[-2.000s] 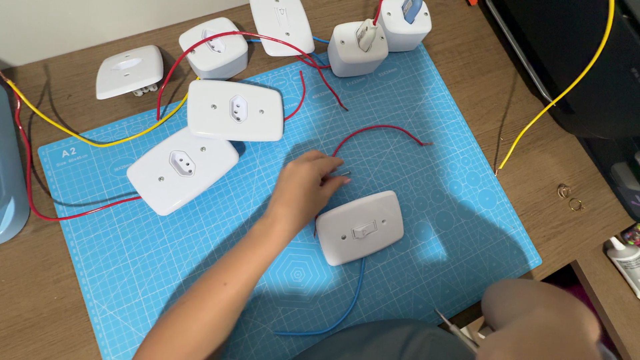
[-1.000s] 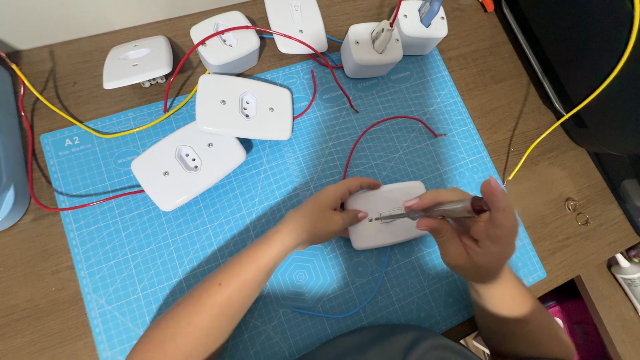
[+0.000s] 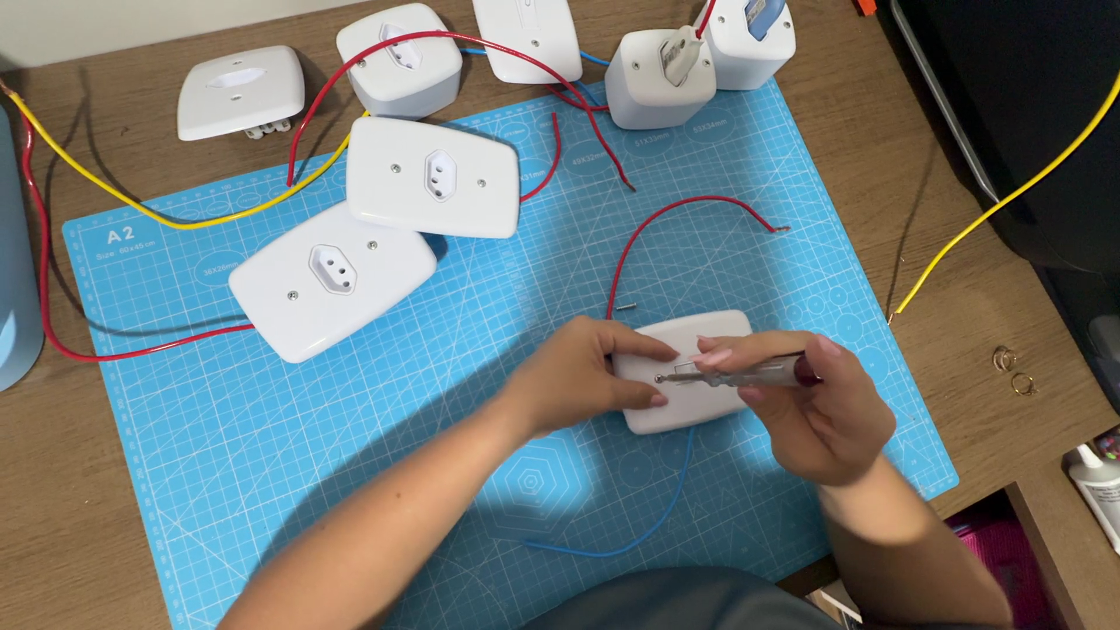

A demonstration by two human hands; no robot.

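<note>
A white light switch plate point(image 3: 700, 411) lies on the blue cutting mat point(image 3: 472, 350), with a red wire point(image 3: 652, 219) running from its upper left and a blue wire point(image 3: 669, 516) from its lower edge. My left hand point(image 3: 577, 376) grips the plate's left end between thumb and finger. In my right hand point(image 3: 814, 411) is a screwdriver with a clear handle point(image 3: 761, 372), its tip at the plate's left screw point(image 3: 659, 378). A small loose screw point(image 3: 626, 307) rests on the mat just above the plate. My right hand partly hides the plate's middle and right end.
Two white outlet plates point(image 3: 433, 175) point(image 3: 332, 280) overlap on the mat's left. Along the back stand white outlet boxes point(image 3: 398, 66) point(image 3: 661, 96), one holding a plug. A yellow wire point(image 3: 1006, 206) hangs at the right, near two rings point(image 3: 1022, 383) on the wooden desk point(image 3: 910, 131).
My right hand has come in with the screwdriver since the earliest frame. My left hand has moved from the red wire onto the switch plate, which has turned slightly.
</note>
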